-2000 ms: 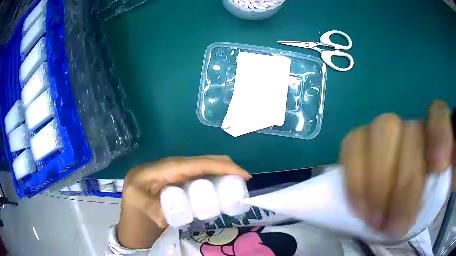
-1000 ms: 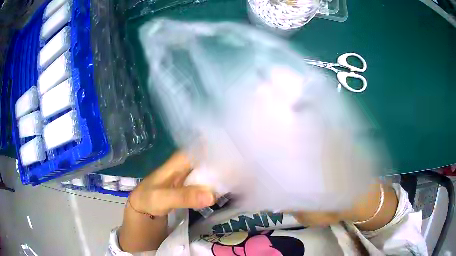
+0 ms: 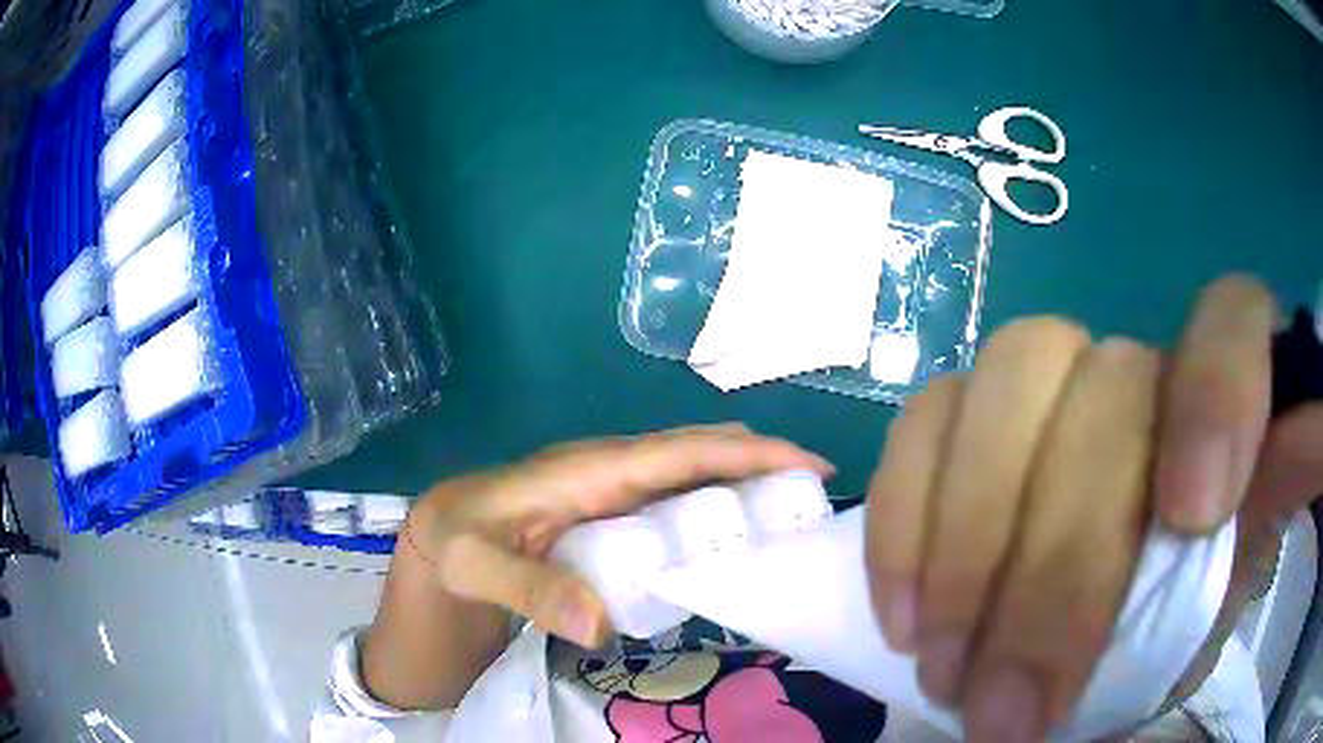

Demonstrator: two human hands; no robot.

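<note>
My left hand [image 3: 580, 508] holds a row of three white plastic housings [image 3: 710, 526], end faces turned up, above my lap. My right hand [image 3: 1059, 508] is closed around a white piping bag [image 3: 791, 588]. The bag's fine tip points left and lies at the end face of the leftmost housing, near its lower edge; whether it touches is hard to tell. A dark band shows at the bag's neck at the right edge. The bag and fingers hide part of the right-hand housing's side.
A clear plastic box [image 3: 668, 247] with white paper [image 3: 805, 261] lies on the green bench [image 3: 508, 174]. White-handled scissors [image 3: 1023, 160] lie beside it. A tub of cotton swabs [image 3: 805, 22] is at the top. A blue tray [image 3: 261, 363] of white parts tops stacked clear trays [image 3: 348, 290] at left.
A second ago the bag's blurred, cloudy film covered the centre and the box. Now it has swung away, and the tip is at the leftmost housing; two seconds ago it was at the rightmost.
</note>
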